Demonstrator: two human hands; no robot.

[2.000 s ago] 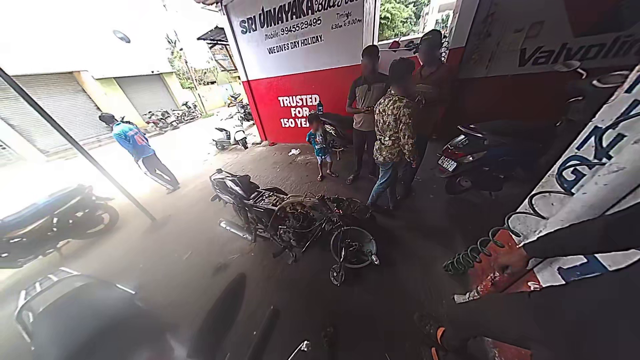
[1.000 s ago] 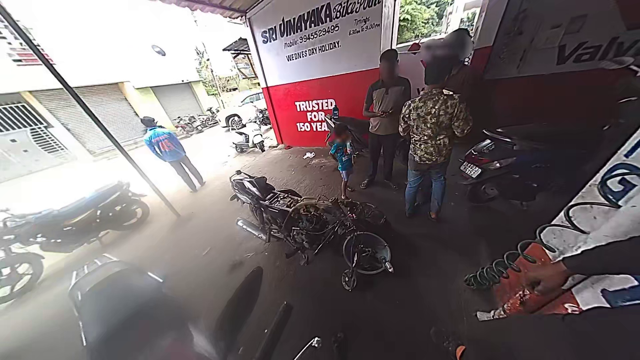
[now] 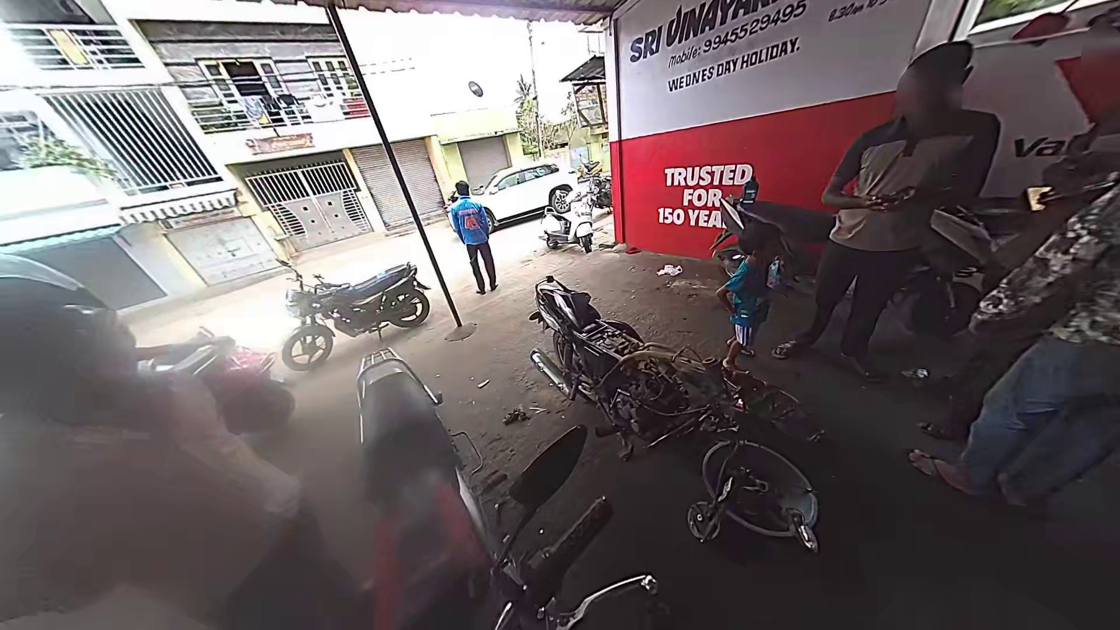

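Neither my left hand nor my right hand is in view. A parked motorcycle with a grey rear rack stands close below me; its long seat point(image 3: 407, 437) is blurred, while its mirror point(image 3: 549, 466), handlebar grip point(image 3: 573, 534) and metal lever point(image 3: 612, 599) show at the bottom. Beyond it is a partly stripped motorcycle point(image 3: 626, 376) with a silver exhaust point(image 3: 549, 374) and exposed frame and engine. Near its front, a round rim point(image 3: 759, 488) with metal parts lies low over the dark floor.
A blurred person point(image 3: 131, 490) fills the left edge. A child point(image 3: 748, 297) and a person in a two-tone shirt point(image 3: 910, 184) stand by the red-and-white wall point(image 3: 700, 131). Camouflage sleeve and jeans point(image 3: 1041, 420) show at right. A thin pole point(image 3: 394, 166) and another motorcycle point(image 3: 359, 306) stand left.
The view has swung far to the left. The hand beside the coiled hose at the right edge has left the view, and a blurred person now appears at the left.
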